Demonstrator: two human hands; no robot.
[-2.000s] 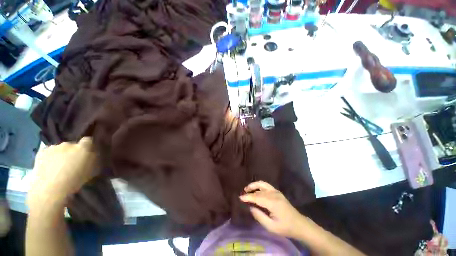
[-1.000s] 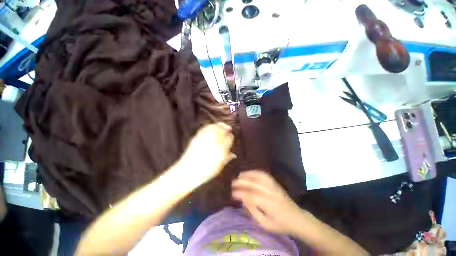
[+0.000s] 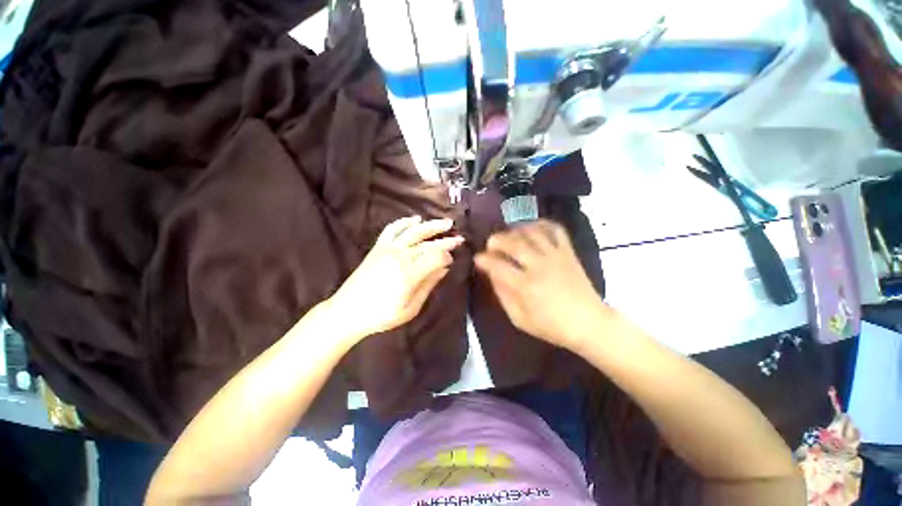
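The gathered dark brown fabric lies in a large heap left of the needle. The flatter brown piece lies on the right. My left hand holds the gathered fabric's edge just below the presser foot, with fingertips near the seam line. My right hand has its fingers bent at the flatter piece's edge, close to my left fingertips. The grey ribbed block sits just above my right hand. A white gap shows between the two pieces below my hands. The fingertips' exact pinch is partly hidden.
The white sewing machine with a blue stripe spans the top. Right of the work lie open teal and black snips and a purple phone. A dark brown handled object is at the top right. Brown fabric hangs toward the lap.
My left hand has moved from the heap to the seam edge below the foot. My right hand has moved up beside it. The view is closer to the machine, and a gap now shows between the pieces.
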